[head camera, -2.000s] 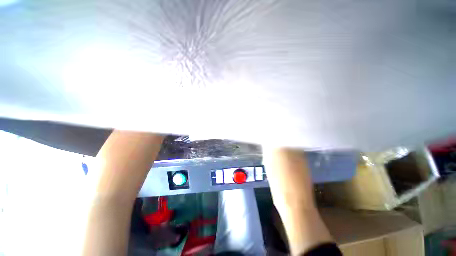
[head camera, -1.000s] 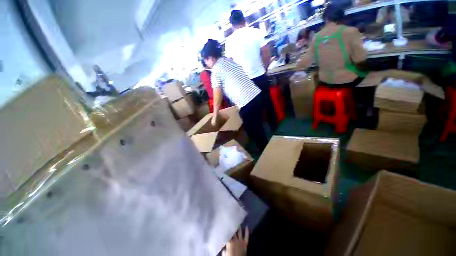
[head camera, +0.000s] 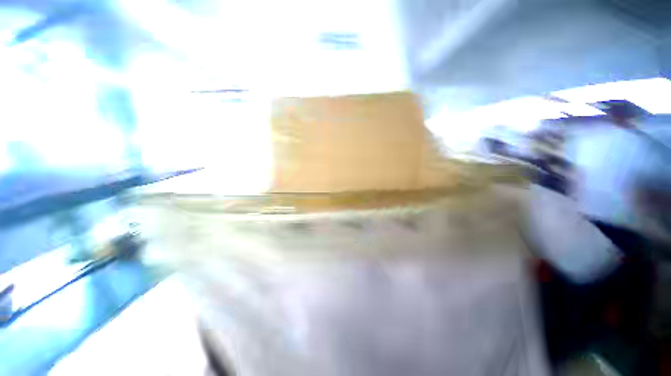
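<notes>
The whitish machine cover (head camera: 382, 294) fills the lower middle of the head view, with faint dark marks along its upper part. A brown cardboard sheet (head camera: 346, 143) stands upright above it, with a shiny strip where they meet. The view is strongly blurred. Neither my left hand nor my right hand shows.
At the left, a white bench (head camera: 125, 338) and a long dark edge run slantwise, blurred and overexposed. At the right, a person in a light top (head camera: 614, 172) and another pale, blurred shape stand beyond the cover. Dark areas with a little red lie below them.
The view has swung left and levelled. The open cartons and red stools have left the picture. The cover and cardboard now stand in the middle. The hand at the cover's lower edge is gone from view.
</notes>
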